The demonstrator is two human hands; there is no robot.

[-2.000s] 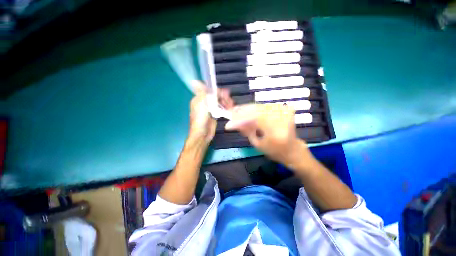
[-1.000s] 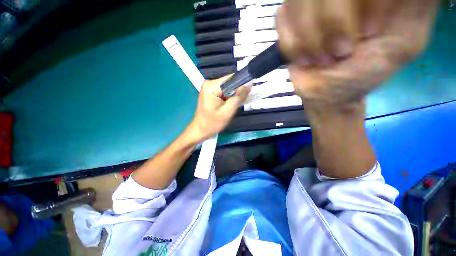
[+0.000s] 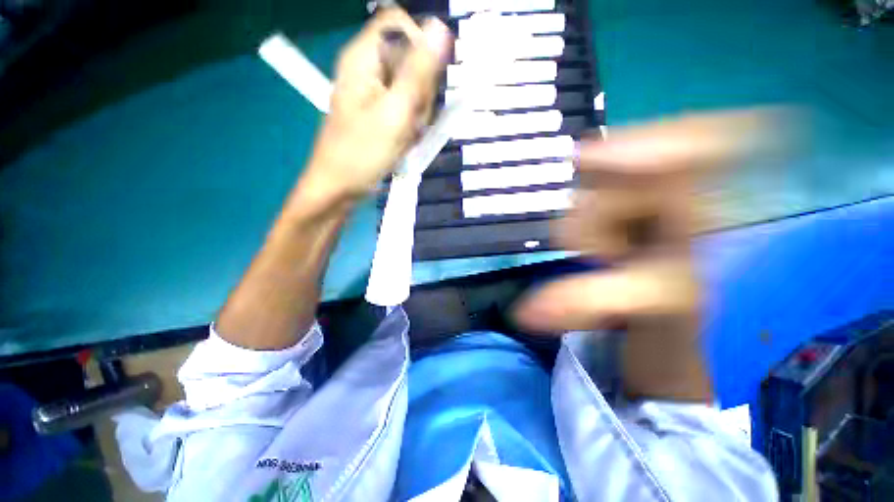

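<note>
My left hand is closed around a white stick unit above the left edge of the tray. One white arm of the unit points down toward me, another sticks out at the upper left, and a blurred one shows at the right of the hand. The joint is partly hidden by the fingers. My right hand is strongly blurred, to the right of the tray, with its fingers apart and nothing visible in it. The black ribbed foam tray holds a column of several white units.
The tray lies on the green bench. A blue table with a dark machine is at the right. A metal cylinder-shaped tool and white cloth are at the lower left.
My left hand has moved up and left with the white unit. My right hand has moved down from above the tray and opened; the dark-handled tool it held is no longer seen.
</note>
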